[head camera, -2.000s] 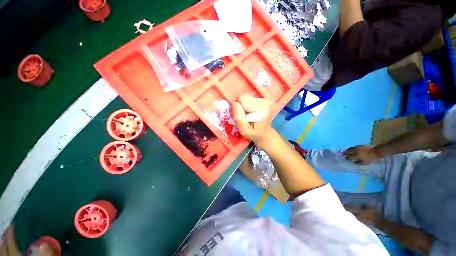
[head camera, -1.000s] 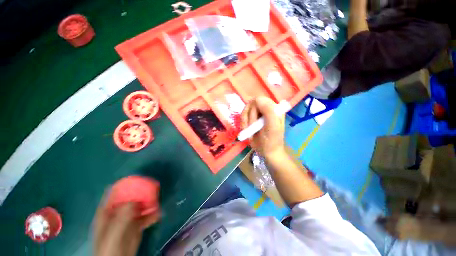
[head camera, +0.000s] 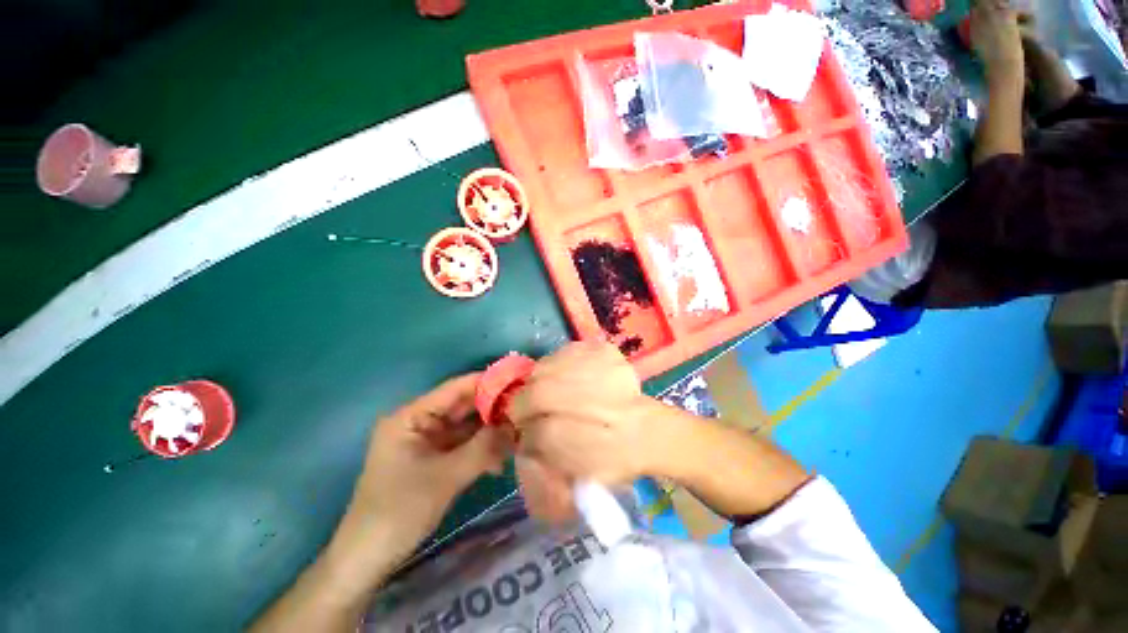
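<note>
My left hand (head camera: 427, 464) holds a red-orange housing (head camera: 500, 386) above the bench, near my body. My right hand (head camera: 575, 414) is closed around a white pen-shaped tool (head camera: 604, 513) and is at the housing's mouth; the tool's tip is hidden. The red-orange parts tray (head camera: 563, 223) lies beyond my hands, with a pile of small black parts (head camera: 609, 287) and a pile of small white parts (head camera: 689, 268) in its near compartments. Two spoked housings stand left of the tray, the upper one (head camera: 494, 204) close to the lower one (head camera: 460, 262).
A housing with a white fan impeller (head camera: 173, 419) lies at the left. A pale pink cup-shaped piece (head camera: 84, 166) is on the belt. Zip bags (head camera: 699, 89) and white paper (head camera: 784, 52) lie on the tray, silvery parts (head camera: 897, 93) beyond it. Another person's arm (head camera: 999, 105) shows at upper right.
My left hand has brought the housing up beside the tray's near corner. My right hand has moved from over the tray to the housing, with the white tool. The view has shifted left.
</note>
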